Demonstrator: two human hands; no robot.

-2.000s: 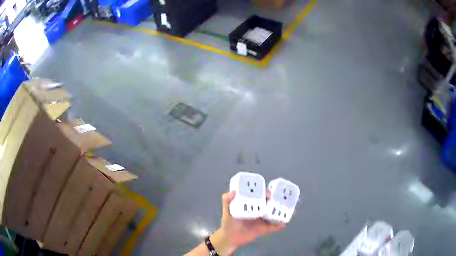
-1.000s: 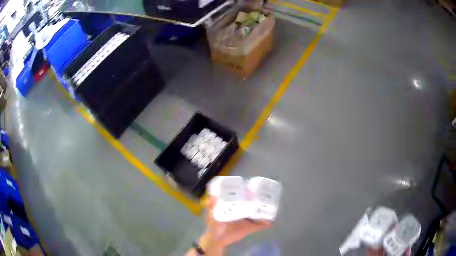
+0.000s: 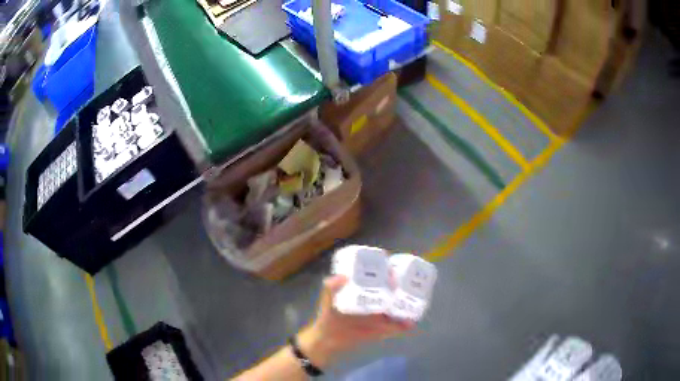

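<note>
My left hand point(image 3: 350, 320) reaches in from the bottom, with a dark bracelet on the wrist. It grips two white multi-outlet wall adapters side by side, a left one point(image 3: 362, 279) and a right one point(image 3: 411, 284), their grey socket faces turned up and blurred. At the bottom right edge are more white adapters point(image 3: 570, 357), partly cut off, with a white slip-like piece point(image 3: 533, 363) beside them. My right hand cannot be made out there.
A carton point(image 3: 313, 245) of mixed scraps stands below a green bench point(image 3: 224, 97). Black crates point(image 3: 160, 186) with white units are left; another black crate point(image 3: 123, 357) is bottom left. A blue tote point(image 3: 365, 56) and cartons point(image 3: 514, 45) are at the back. Yellow lines mark the floor.
The view has swung from open floor and a small black crate to the bench and scrap carton. My left hand still holds both adapters. Skin under the right-hand adapters no longer shows.
</note>
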